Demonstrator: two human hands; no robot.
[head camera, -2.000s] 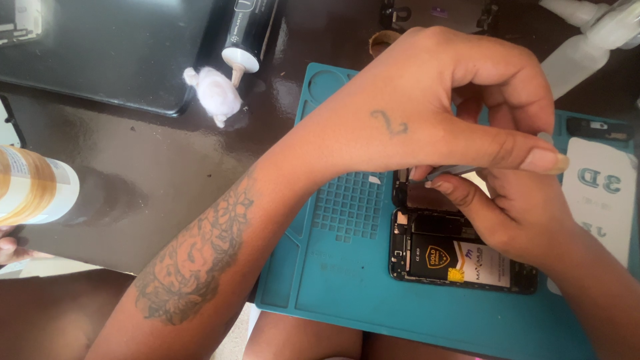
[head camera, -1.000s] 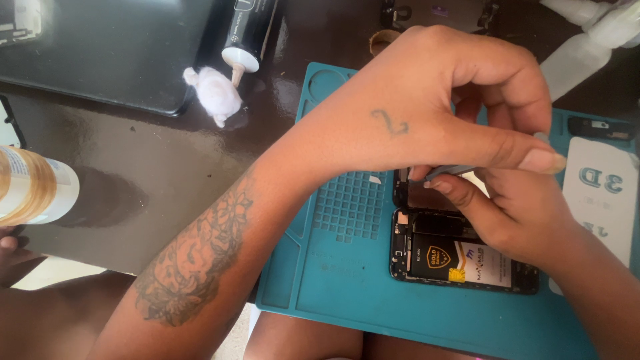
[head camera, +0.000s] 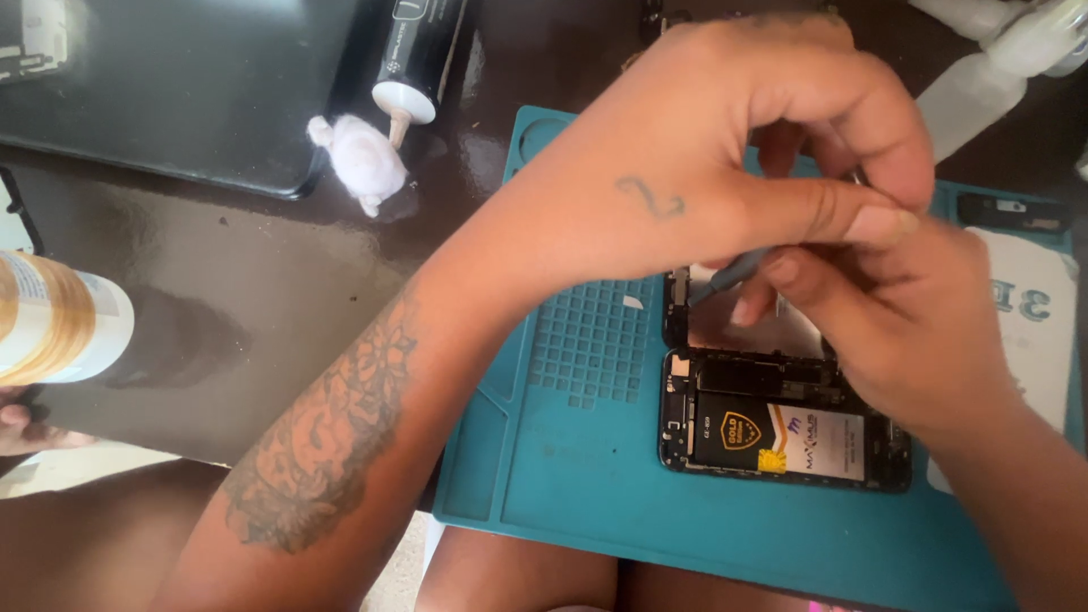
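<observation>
My left hand (head camera: 731, 144), on the tattooed arm, pinches something small and mostly hidden between thumb and finger, with a sliver of metal showing. Touching it from below, my right hand (head camera: 901, 314) has its thumb against a slim dark grey tool (head camera: 733, 274), whose end points down and left. Beneath the hands is a phone display assembly (head camera: 748, 321) with a shiny metal back, partly covered. Just below it lies an opened phone body (head camera: 718, 376) with a black and white battery (head camera: 795, 438). Both phone parts rest on a teal silicone repair mat (head camera: 595, 476).
A tube of glue (head camera: 412, 51) has its nozzle against a cotton wad (head camera: 365, 161), beside a black tray (head camera: 170, 93). A white and gold bottle (head camera: 64, 319) is at left. Clear plastic bottles (head camera: 973, 102), a small black phone part (head camera: 1011, 211) and a white printed card (head camera: 1033, 331) lie right. Another person's fingers (head camera: 34, 429) show at left.
My right thumb has shifted upward toward my left hand. The grey tool's end now shows further down and left over the display's metal back, more of which is visible.
</observation>
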